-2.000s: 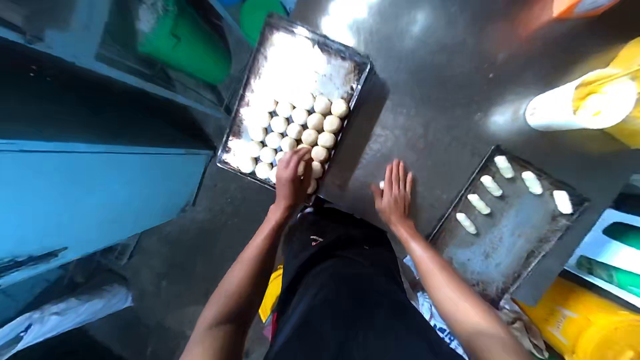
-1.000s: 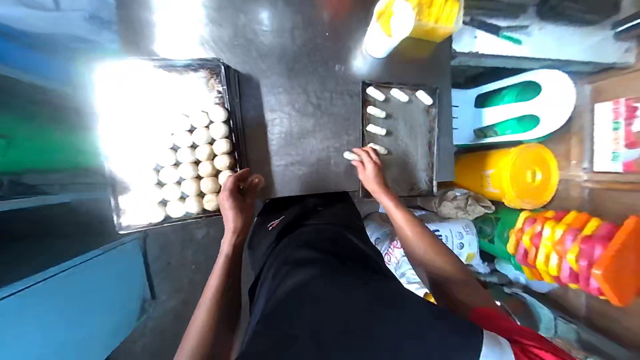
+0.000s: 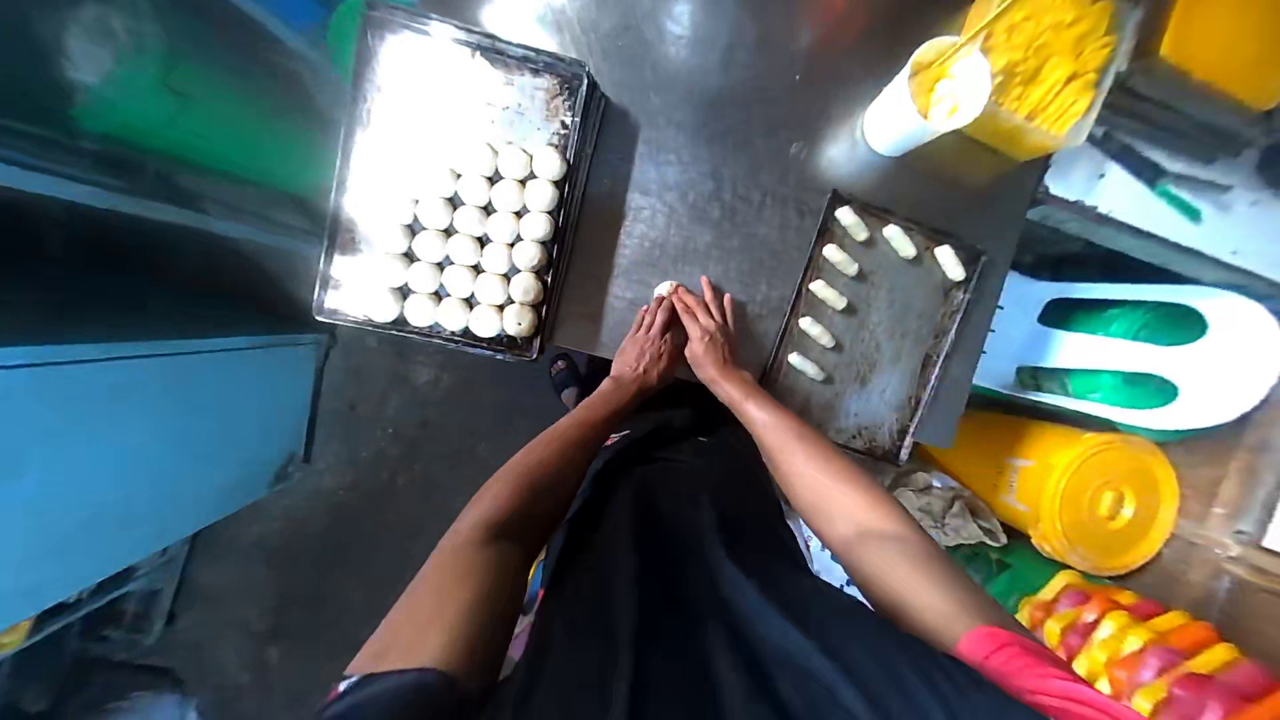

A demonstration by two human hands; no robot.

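Note:
Near the front edge of the metal table (image 3: pixel 700 200), a small piece of pale dough (image 3: pixel 667 289) lies at the fingertips of both hands. My left hand (image 3: pixel 648 345) rests beside it with fingers stretched and close together. My right hand (image 3: pixel 708 335) touches the left one, its fingers partly spread and its fingertips by the dough. On the left, a metal tray (image 3: pixel 580 130) carries rows of round dough balls (image 3: pixel 495 258); glare hides part of it. On the right, a dark baking tray (image 3: pixel 880 340) holds several short dough rolls (image 3: pixel 828 294) along its left and far sides.
A white cup (image 3: pixel 900 110) and a clear container of yellow filling (image 3: pixel 1060 60) stand at the far right. Beyond the right table edge are a white plastic stool (image 3: pixel 1240 350) and a yellow lidded bucket (image 3: pixel 1105 500). A blue cabinet (image 3: pixel 150 450) stands at lower left.
My left hand has left the dough balls and come to the table's middle. My right hand has moved from the right tray to join it. Another dough roll now lies on that tray.

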